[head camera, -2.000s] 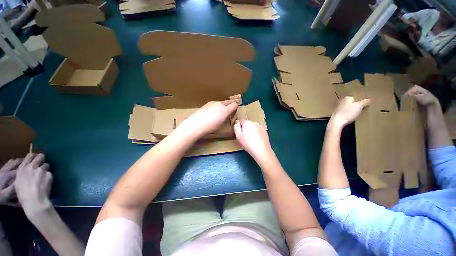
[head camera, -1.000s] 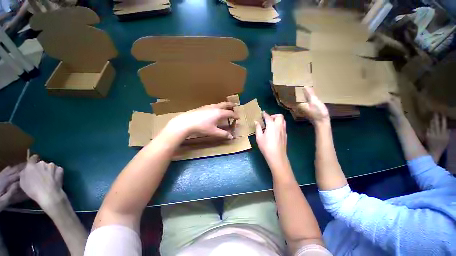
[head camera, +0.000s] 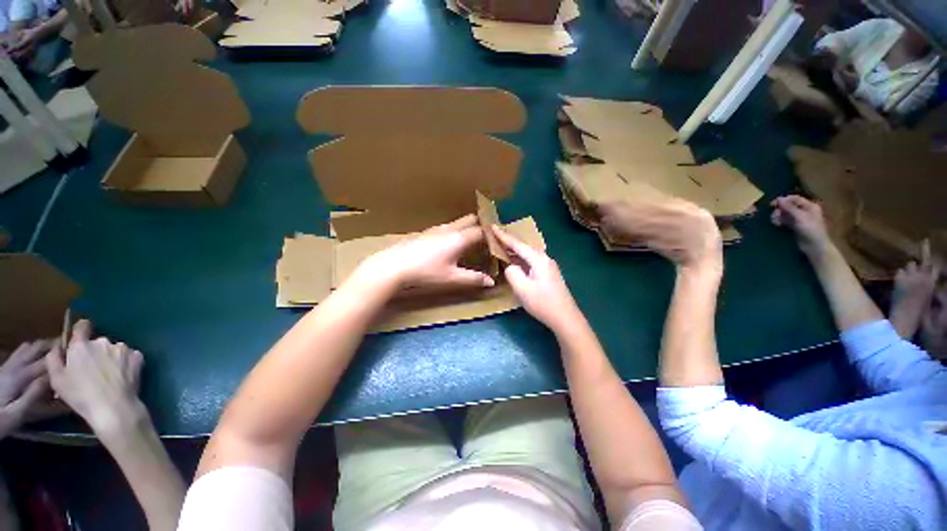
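Note:
A brown box blank (head camera: 306, 272) lies on the table in front of me, its lid panel (head camera: 415, 166) rising at the back with rounded ends. My left hand (head camera: 441, 257) lies over the base, fingers at the inner side of the right end. My right hand (head camera: 530, 272) grips the right side wall panel (head camera: 492, 226), which stands up and tilts between my two hands. The left side panel lies spread flat. My left hand and forearm hide much of the base.
A finished open box (head camera: 171, 171) stands at the back left. A blank stack (head camera: 623, 156) lies right of my box, a neighbour's blurred hand over it. Another person's hands (head camera: 99, 373) are at the left edge. Pale posts (head camera: 732, 78) rise at the back right.
The right side panel, spread outward a second ago, now stands up; my right hand has moved left onto it. The neighbour's large blank has left the stack on the right.

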